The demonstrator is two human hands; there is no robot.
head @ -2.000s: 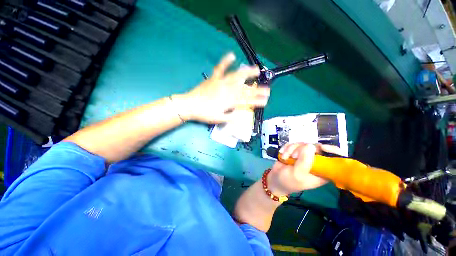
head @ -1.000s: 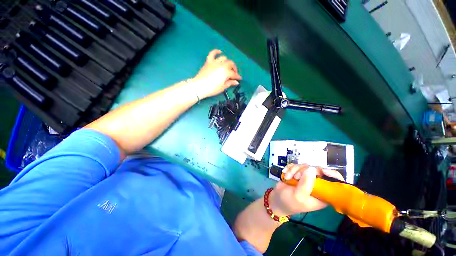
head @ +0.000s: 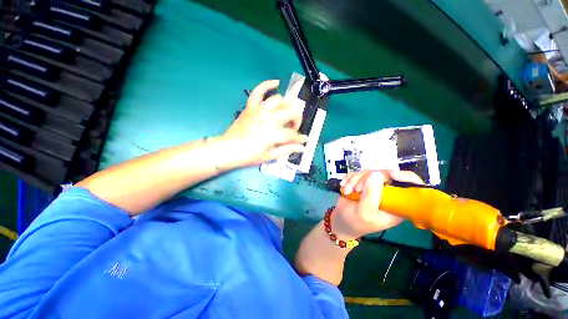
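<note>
A black three-legged stand (head: 321,87) spreads in a Y, with one leg lying along the slot of the white fixture (head: 316,138). My left hand (head: 265,128) is over the fixture with its fingers bent at that leg, and hides part of both; whether it holds a small part cannot be seen. My right hand (head: 367,202) is closed around the front of the orange-wrapped electric screwdriver (head: 442,215). The driver's dark tip points left, beside the lower left end of the white screw feeder (head: 380,149).
Large black ribbed trays (head: 59,93) holding black rods are at the left. Small black parts (head: 240,113) show partly behind my left hand. Tiny dark bits lie on the green mat (head: 187,81) below the fixture. A long dark green surface (head: 398,56) runs beyond the stand.
My left hand has moved from the pile of black parts to the leg in the fixture. My right hand still holds the screwdriver near the feeder. The whole view has shifted.
</note>
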